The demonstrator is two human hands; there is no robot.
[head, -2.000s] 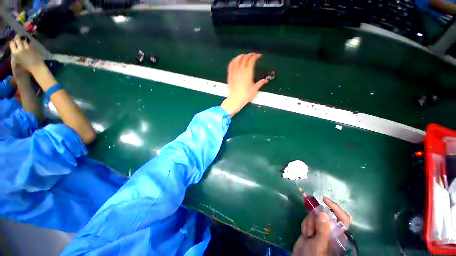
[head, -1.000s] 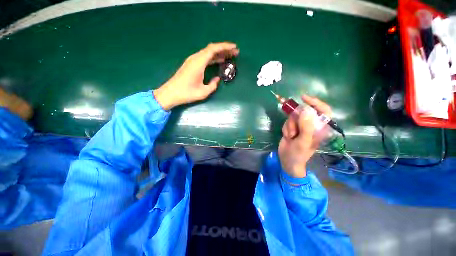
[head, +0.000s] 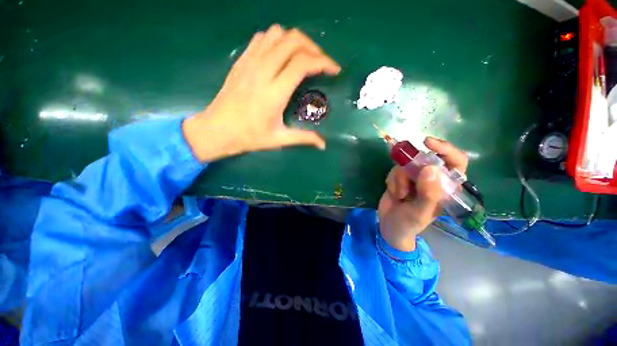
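Observation:
A small round black assembly with shiny details on its face lies on the green bench. My left hand is open around its left side, thumb and fingers apart, with a gap to the part. My right hand holds the glue syringe like a pen. Its needle points up and left, just below a crumpled white tissue on the bench, not touching it. The needle is also apart from the round assembly.
The red tray with white papers stands at the right edge. Beside it is a dark controller with a pressure gauge and a red light. A clear hose hangs over the bench's front edge. Part of a white strip shows at top right.
My left hand has come back from the far strip with the round assembly and now has opened away from it. The view has tilted down. My right hand still holds the syringe.

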